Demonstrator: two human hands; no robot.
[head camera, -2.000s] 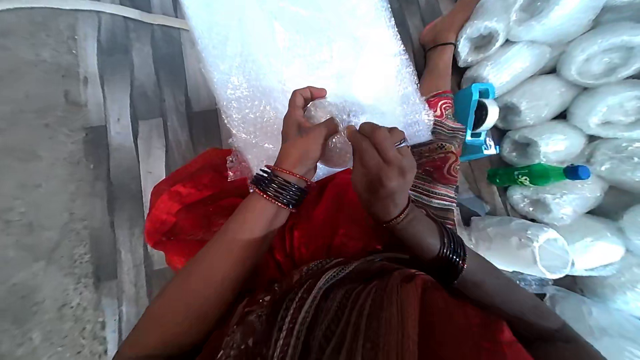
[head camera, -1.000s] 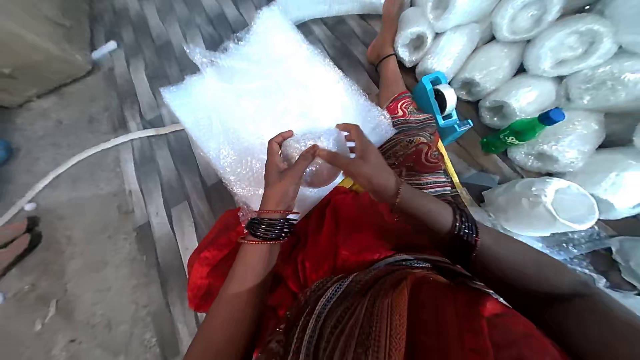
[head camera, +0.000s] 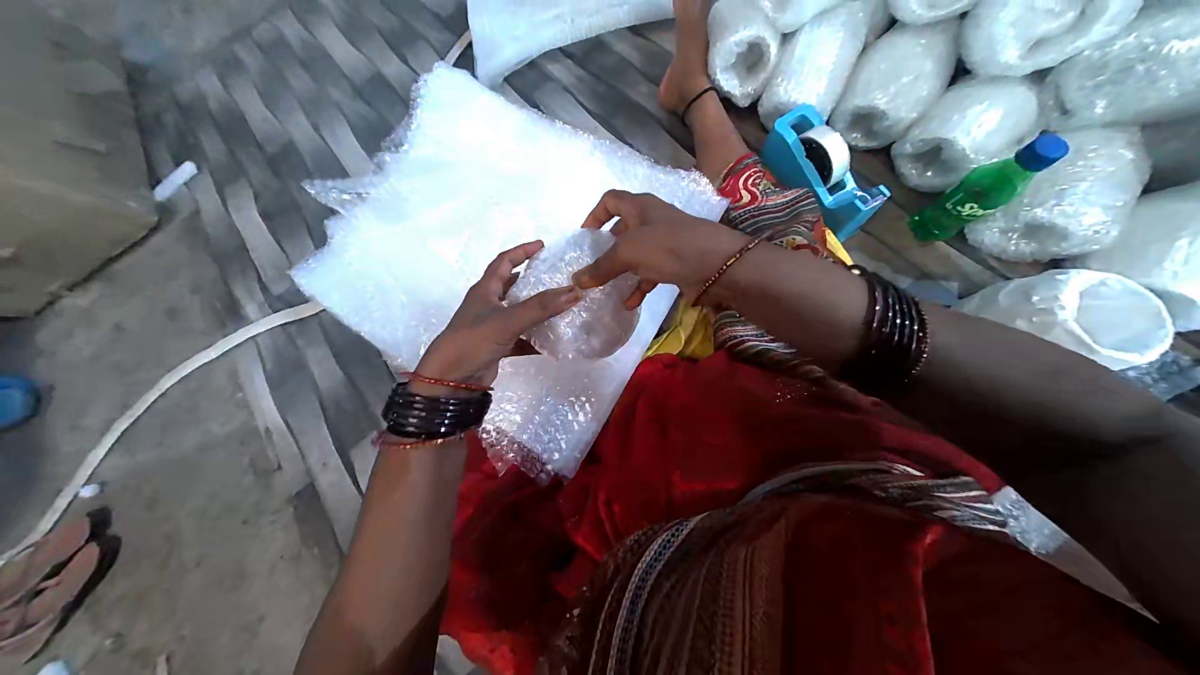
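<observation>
A round object in clear bubble wrap is between my two hands, over my lap; what lies inside the wrap I cannot tell. My left hand holds its left side, thumb across the top. On its upper right side my right hand grips it with curled fingers. Beneath and beyond it a stack of white bubble wrap sheets spreads from my lap onto the floor mat. Right of the sheets, by my leg, stands a blue tape dispenser with a roll of tape.
Many bubble-wrapped rolled bundles lie at the upper right. Against them leans a green plastic bottle with a blue cap. Nearer is an open white cylinder. A white strip curves along the floor at left, above sandals.
The view has swung and come closer. My right hand has shifted from the near right edge of the wrapped object to its upper right side. Both hands remain on it.
</observation>
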